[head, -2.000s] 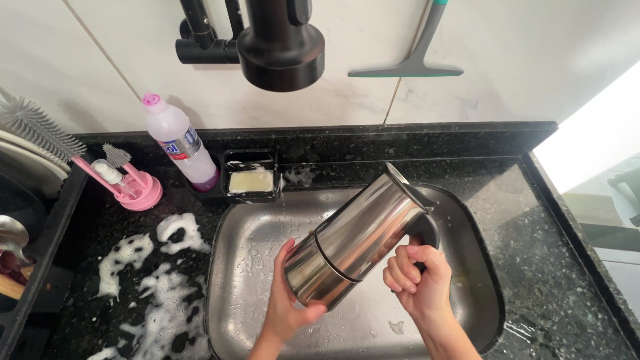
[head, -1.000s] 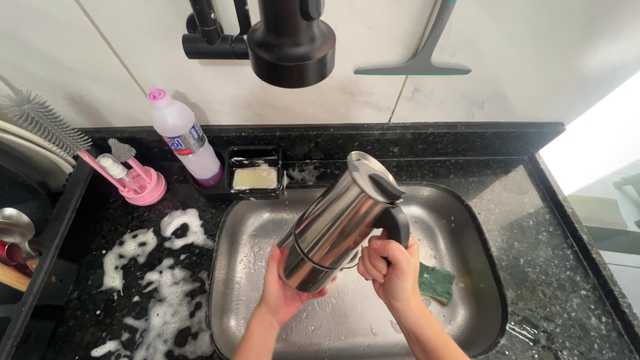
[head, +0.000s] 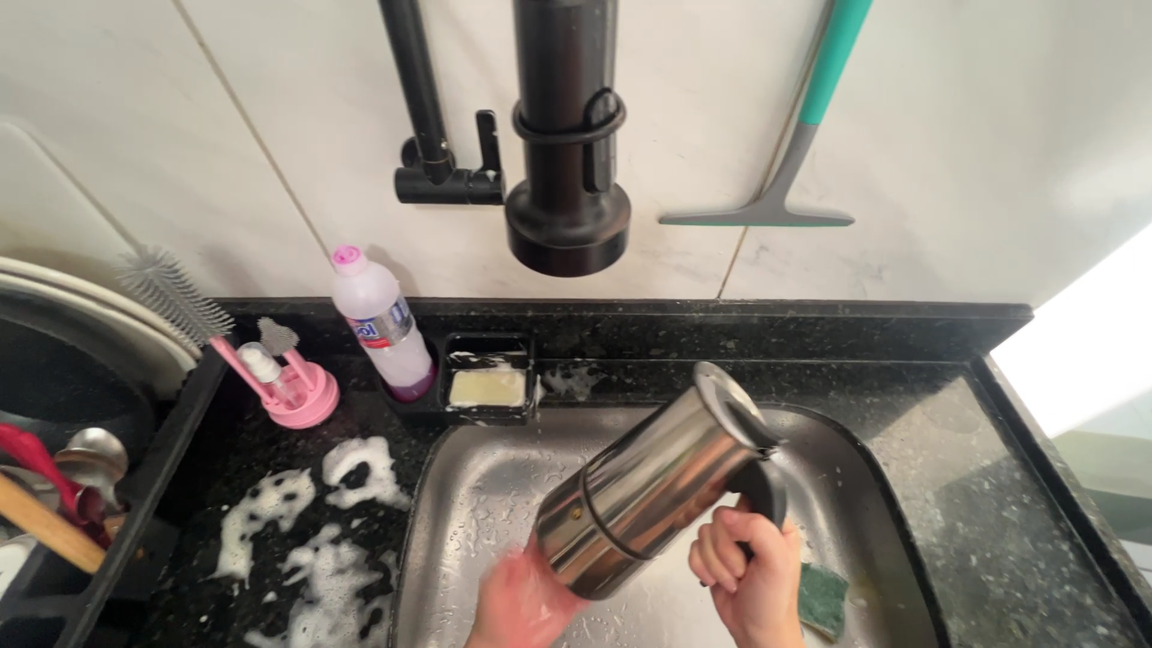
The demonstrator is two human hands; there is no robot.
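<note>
A stainless steel stovetop coffee pot is tilted over the sink, its lid toward the upper right. My right hand grips its black handle. Blurred by motion, my left hand is at the lower left of the pot's base; whether its fingers grip or only touch it cannot be told. A green scouring sponge lies in the steel sink, just right of my right hand.
A black faucet hangs above the sink. Behind are a soap bar, a plastic bottle and a pink brush holder. Foam covers part of the left counter. A dish rack stands left; a squeegee hangs on the wall.
The pot has tipped further to the right since one second ago, with my right hand still on its handle. The sponge, unseen two seconds ago, shows beside that hand.
</note>
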